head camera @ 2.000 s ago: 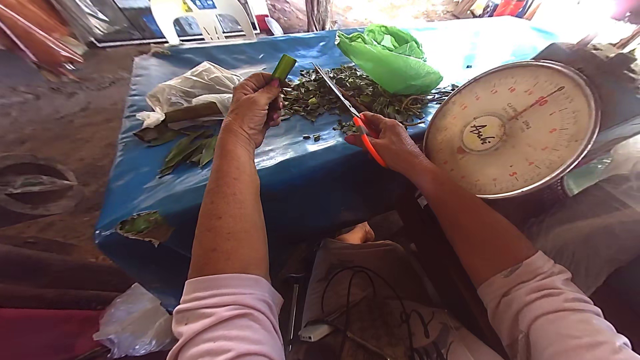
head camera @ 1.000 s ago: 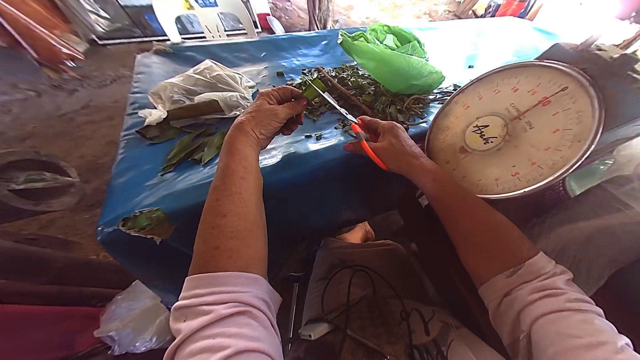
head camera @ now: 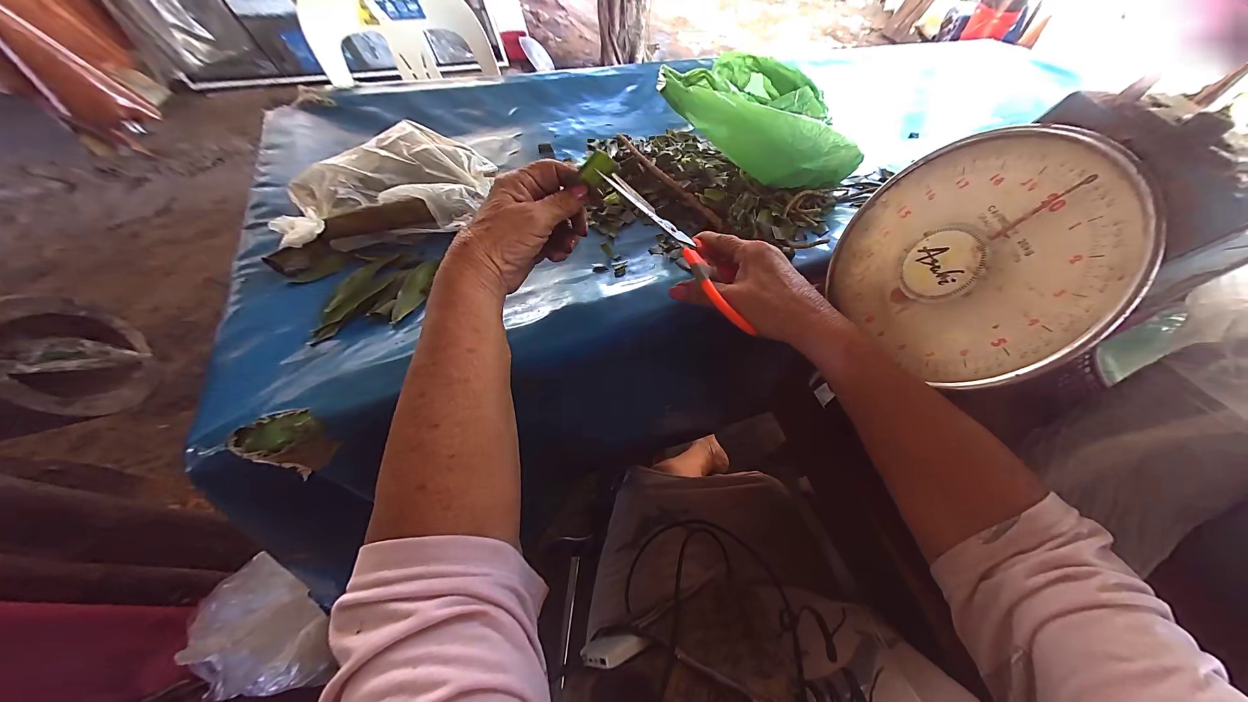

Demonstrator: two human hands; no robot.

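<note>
My left hand (head camera: 522, 222) pinches a folded piece of green leaf (head camera: 598, 170) between thumb and fingers, above the blue-covered table. In my right hand (head camera: 756, 283) are orange-handled scissors (head camera: 709, 276), their blades pointing up and left, with the tips at the leaf piece. Behind the scissors lies a pile of cut dark green leaf pieces (head camera: 673, 161), with a brown stick (head camera: 673, 185) across it. A few small cuttings lie on the cover nearer me. Several whole leaves (head camera: 375, 292) rest left of my left hand, by a clear plastic bag (head camera: 390, 175).
A green plastic bag (head camera: 760, 122) stands behind the pile. A large round dial scale (head camera: 994, 258) is close to my right forearm. The blue table cover (head camera: 585, 366) has a torn hole at its left front corner. A white plastic chair (head camera: 400, 39) stands behind the table.
A brown stick lies across the pile, not seen there two seconds ago. The leaf piece, upright in my left hand then and away from the scissors, is now at their tips.
</note>
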